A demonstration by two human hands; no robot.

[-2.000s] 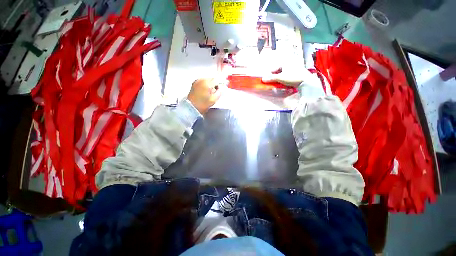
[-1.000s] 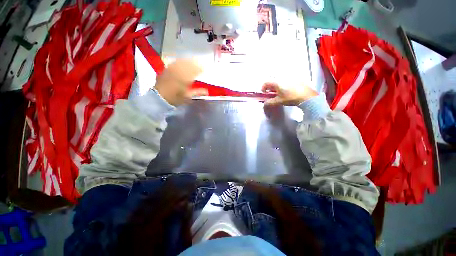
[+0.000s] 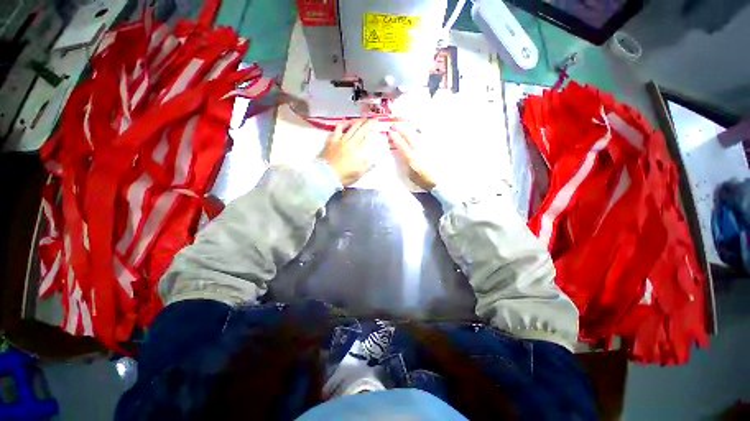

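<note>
A red strap [image 3: 327, 122] lies across the white sewing plate [image 3: 289, 148], its right part under the sewing machine head [image 3: 327, 49] by the small needle and clamp parts [image 3: 374, 105]. Its left part trails toward the left pile. My left hand [image 3: 349, 153] holds the strap's near edge with its fingertips, left of the clamp. My right hand [image 3: 413, 158] has its fingertips on the strap's right end, just below the clamp. Glare washes out the strap end and part of the right hand.
A left pile of red straps [image 3: 107, 181] and a right pile [image 3: 625, 222] flank the shiny metal table plate [image 3: 370, 255]. A white oval attachment [image 3: 506, 34], a dark screen [image 3: 576, 15] and a white ring [image 3: 626, 46] are at top right.
A second ago the strap was stretched between my hands near the plate's front edge. It is now up at the clamp, with my hands closer together. The view has shifted slightly.
</note>
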